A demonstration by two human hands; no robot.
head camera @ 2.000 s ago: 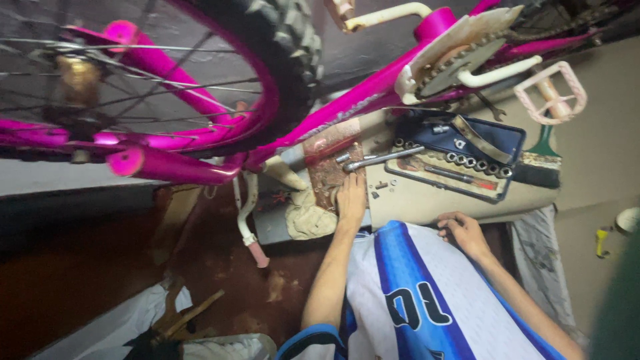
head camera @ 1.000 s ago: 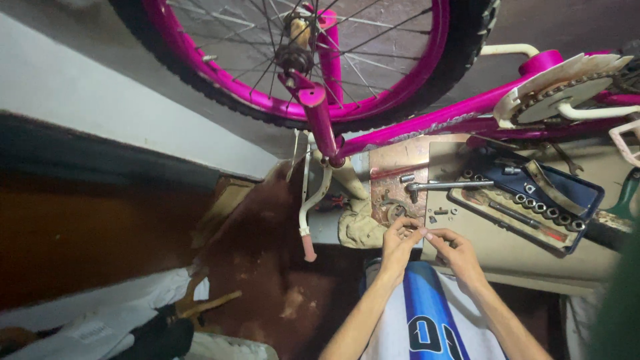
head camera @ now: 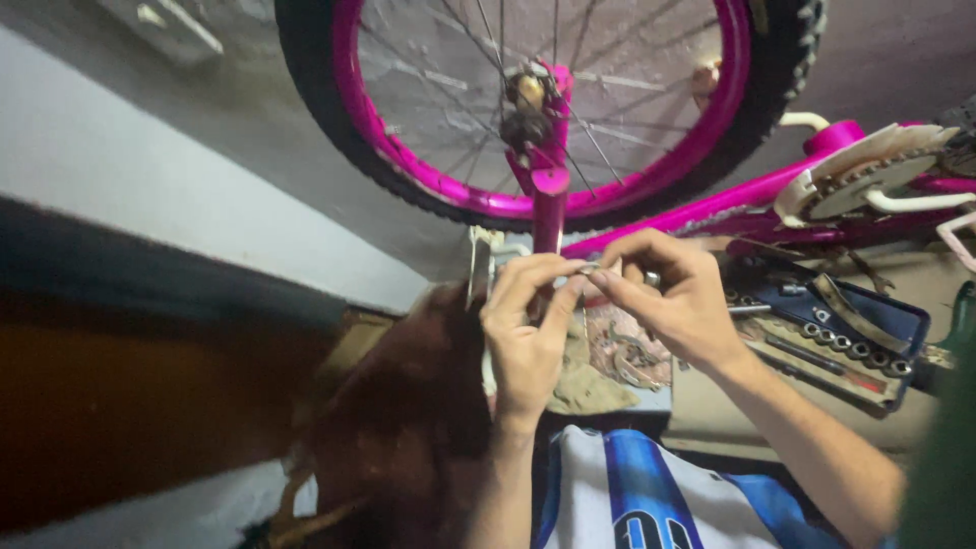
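My left hand [head camera: 530, 324] and my right hand [head camera: 671, 293] meet just below the bicycle's pink fork [head camera: 549, 202]. Their fingertips pinch a small metal part [head camera: 589, 268] between them, too small to name exactly. A shiny metal piece [head camera: 652, 279], perhaps a nut or socket, shows against the fingers of my right hand. Above my hands is the wheel with its pink rim [head camera: 496, 204] and black knobbly tyre [head camera: 404, 200]; its hub [head camera: 528, 114] sits in the fork.
At right an open blue socket set case [head camera: 919, 335] holds several sockets [head camera: 860, 350] and a curved metal piece [head camera: 862, 316]. A beige cloth [head camera: 587, 389] and loose metal parts [head camera: 637, 362] lie beneath my hands. The chainring [head camera: 869, 187] and a white crank arm [head camera: 915, 202] are at upper right.
My hands, apart and down at the bench two seconds ago, came together and are now raised close below the fork, with a small part between the fingertips. The view has shifted.
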